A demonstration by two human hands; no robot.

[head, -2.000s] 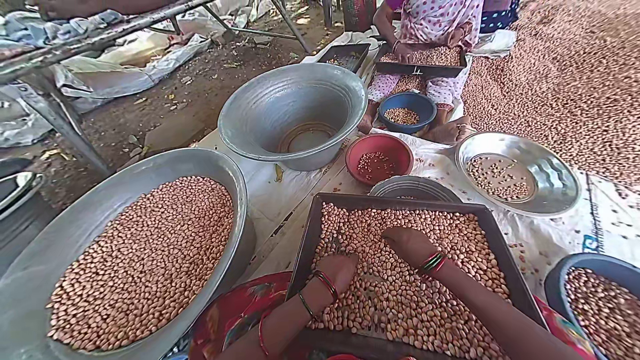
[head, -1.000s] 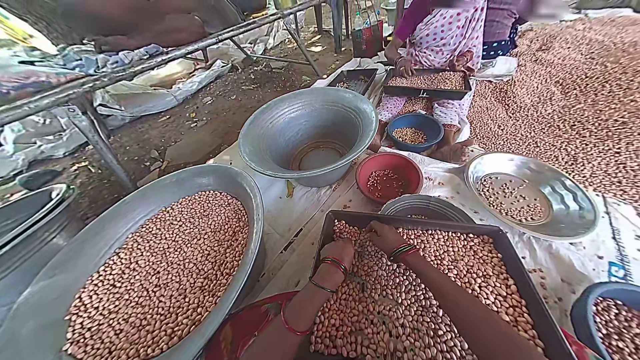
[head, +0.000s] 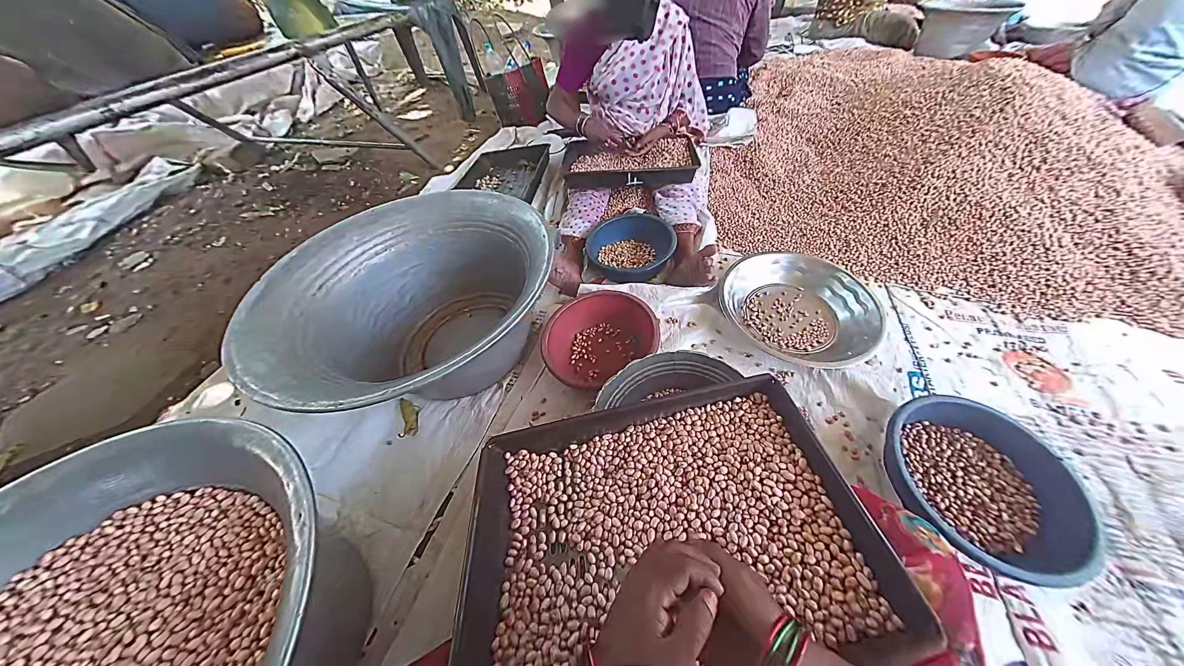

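Observation:
A dark rectangular tray (head: 495,518) full of pinkish-brown nuts or seeds (head: 684,472) lies before me. Both my hands are over its lower middle, close together on the nuts. My left hand (head: 659,601) has curled fingers; whether a nut is inside cannot be seen. My right hand (head: 740,592) is partly behind the left, its fingers hidden, with green and red bangles at the wrist. Just beyond the tray are a grey ribbed bowl (head: 629,384) and a red bowl (head: 601,310) with some nuts. A blue-grey bowl of darker nuts (head: 971,486) stands to the right.
At left stand a large metal basin of nuts (head: 301,499) and a wide metal basin (head: 370,296) with no nuts visible. A steel bowl (head: 860,314) sits ahead, near a large nut heap (head: 943,185). A person (head: 638,83) sits opposite with a tray (head: 573,176) and a blue bowl (head: 638,222).
My hands have moved from the far part of the tray to its near part and are now together. The view has shifted. The person opposite has both hands together over their tray.

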